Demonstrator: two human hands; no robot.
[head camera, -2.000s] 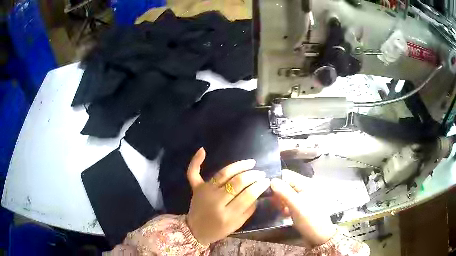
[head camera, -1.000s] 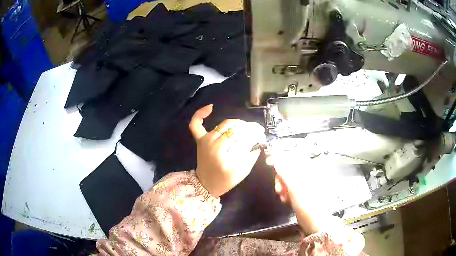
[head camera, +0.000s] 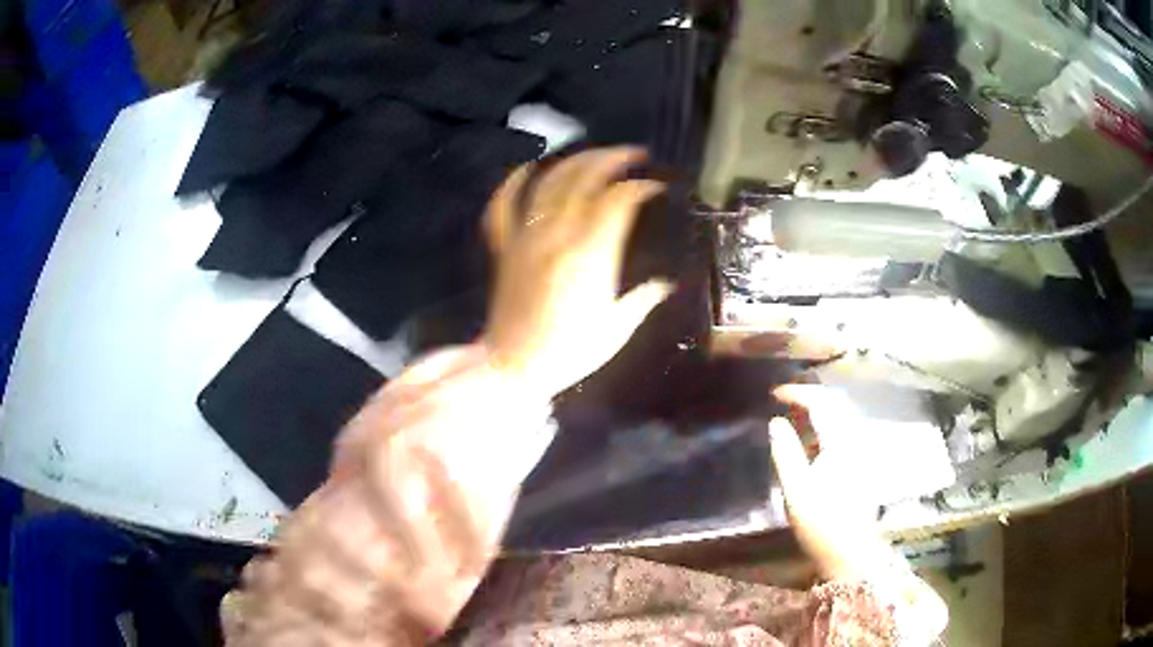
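Observation:
A large black fabric panel lies in front of the sewing machine, its shiny near part along the table's front edge. My left hand is blurred, fingers spread, over the panel left of the needle area. It grips nothing that I can see. My right hand is at the panel's right edge, below the needle area, washed out by the lamp. A dark reddish thing shows at its fingers; whether it holds it I cannot tell.
The cream sewing machine stands at the right with a grey cylinder and ribbed conduit. Heaped black pieces lie behind and left. One separate black piece lies on the white table. Blue bins stand at the far left.
My left hand has left the needle area, moving left and away from me, fingers opening. My right hand has moved slightly right, away from the needle. The camera view has shifted.

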